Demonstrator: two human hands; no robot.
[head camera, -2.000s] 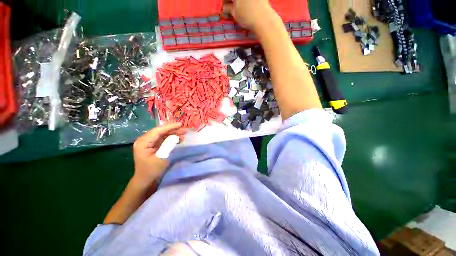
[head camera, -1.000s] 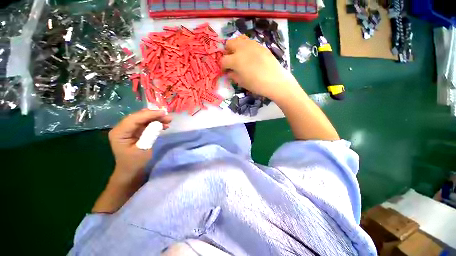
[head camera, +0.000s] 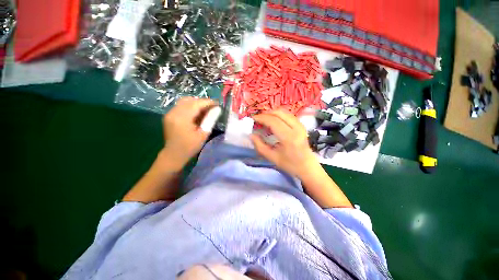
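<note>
My left hand (head camera: 185, 127) is at the near edge of the parts, fingers curled, with a white cover (head camera: 210, 118) on a finger or the thumb. A thin dark shape is by its fingertips; whether it is held is unclear. My right hand (head camera: 285, 140) is a little to the right, thumb and fingers bent towards each other below the red strips (head camera: 280, 79); anything between them is too small to tell. The hands are apart. Dark rectangular pieces (head camera: 355, 104) lie loose right of the red heap, on a white sheet (head camera: 358, 161).
Metal fittings (head camera: 180, 52) lie on clear plastic at left. A red tray (head camera: 388, 22) with rows of grey blocks is beyond the piles. A second red tray (head camera: 48, 24) is far left. A black and yellow cutter (head camera: 428, 136), clear scrap (head camera: 406, 111) and cardboard (head camera: 459, 101) are right.
My right hand has moved from the red tray to the dark pieces, then back near my left hand. The view has turned and shifted, so the piles sit further right.
</note>
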